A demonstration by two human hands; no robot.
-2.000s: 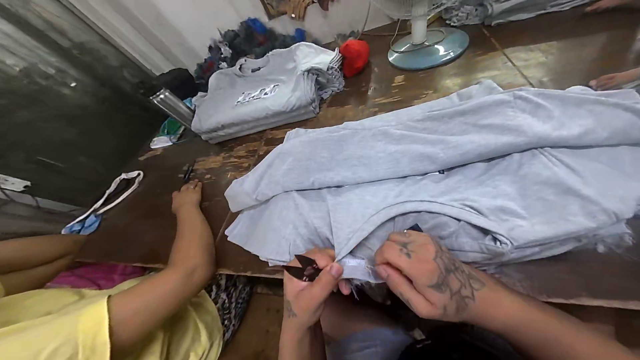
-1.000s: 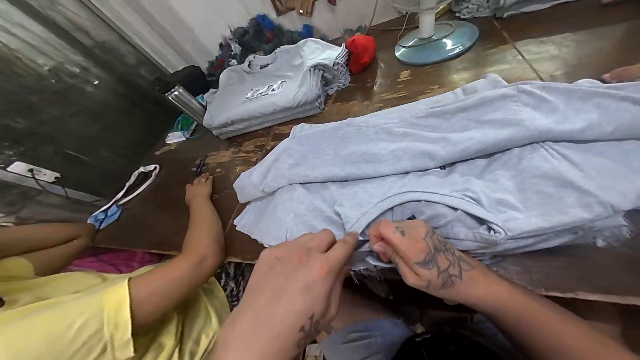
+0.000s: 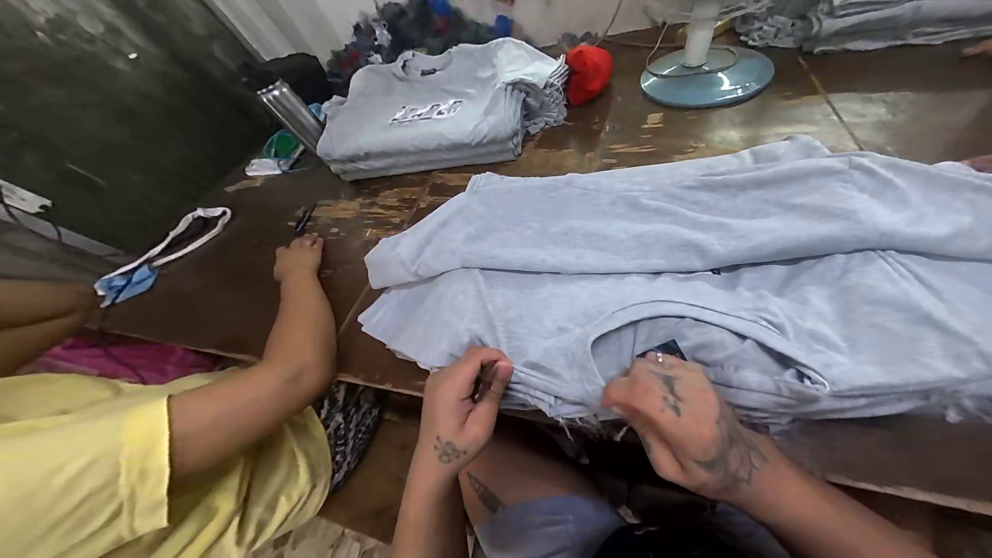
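A thick pile of light grey shirts (image 3: 659, 217) lies on the wooden table, the top one's round neckline facing me. My left hand (image 3: 469, 395) is at the pile's near edge, thumb and fingers curled close together; whether a thread or cloth edge is between them cannot be told. Over the near side of the neckline is my right hand (image 3: 674, 418), its fingers bent down and their tips hidden from view. A dark neck label (image 3: 663, 350) shows just behind its knuckles. Loose threads hang from the shirts' edge between my two hands.
A co-worker's hand (image 3: 300, 260) rests on the table (image 3: 225, 287) at left, near a small dark tool (image 3: 304, 220) and a face mask (image 3: 128, 284). Farther back are folded grey shirts (image 3: 434, 116), a metal bottle (image 3: 291, 115), a red cloth item (image 3: 588, 74) and a fan base (image 3: 707, 77).
My hands were together at the shirts' edge and are now apart, the left one farther left. Dark snips seen at my left hand two seconds ago do not show there now.
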